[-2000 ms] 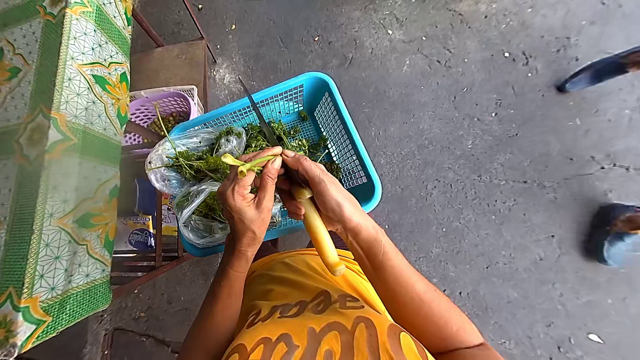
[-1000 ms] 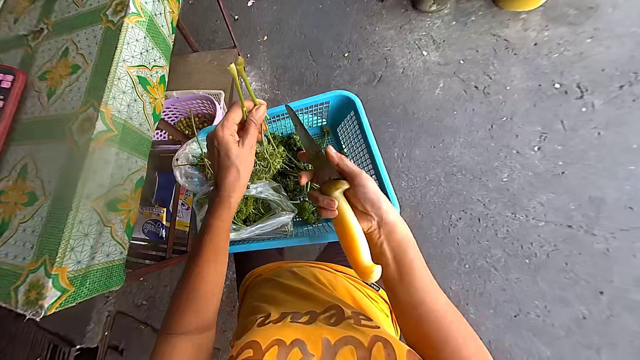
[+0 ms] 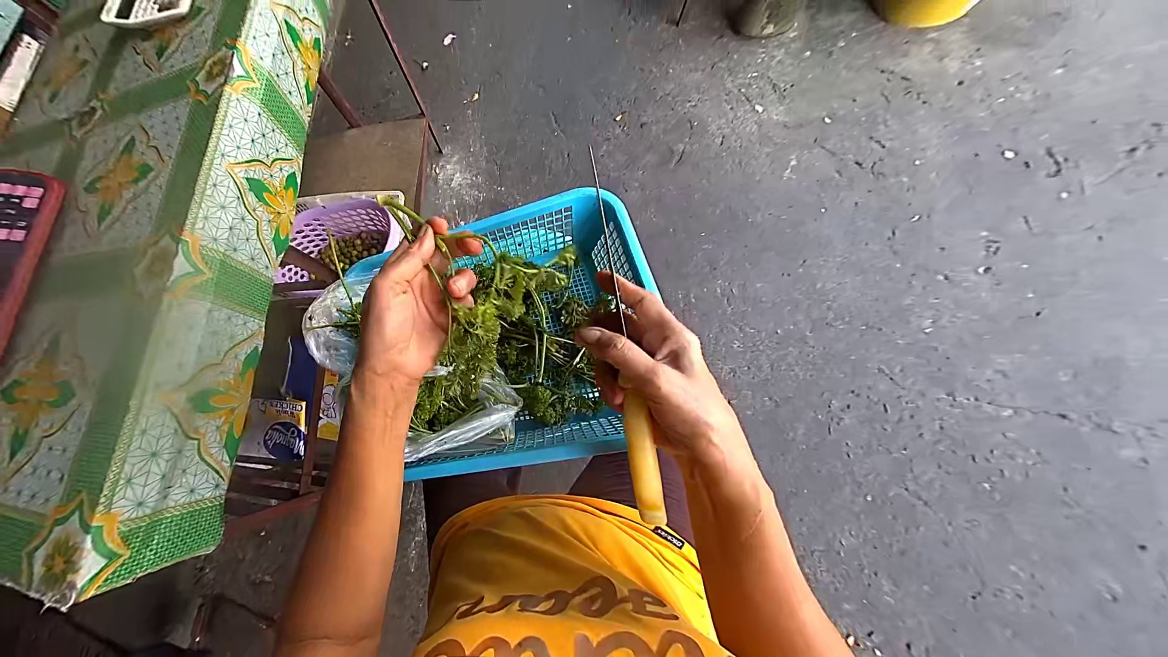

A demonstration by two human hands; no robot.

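My left hand (image 3: 411, 297) holds a few green herb stems (image 3: 401, 214) between thumb and fingers, over the left side of a blue plastic basket (image 3: 534, 447). My right hand (image 3: 652, 365) grips a knife by its yellow handle (image 3: 644, 461), at the basket's right side. The thin blade (image 3: 604, 219) points away from me, seen nearly edge-on. Leafy green herbs (image 3: 538, 356) lie in the basket, some of them in a clear plastic bag (image 3: 470, 429). The basket rests on or just before my lap; what bears it is hidden.
On the left stands a table with a green and white patterned cloth (image 3: 137, 365); a red-edged device (image 3: 27, 237) lies on it. Beside it are a purple basket (image 3: 315, 224) with small round green things and a printed box (image 3: 274, 427). A yellow container (image 3: 922, 7) stands on the floor beyond.
The stems in my left hand, upright a second ago, now slant and bend across its fingers. Two seconds ago both hands were together at the stems; now they are apart.
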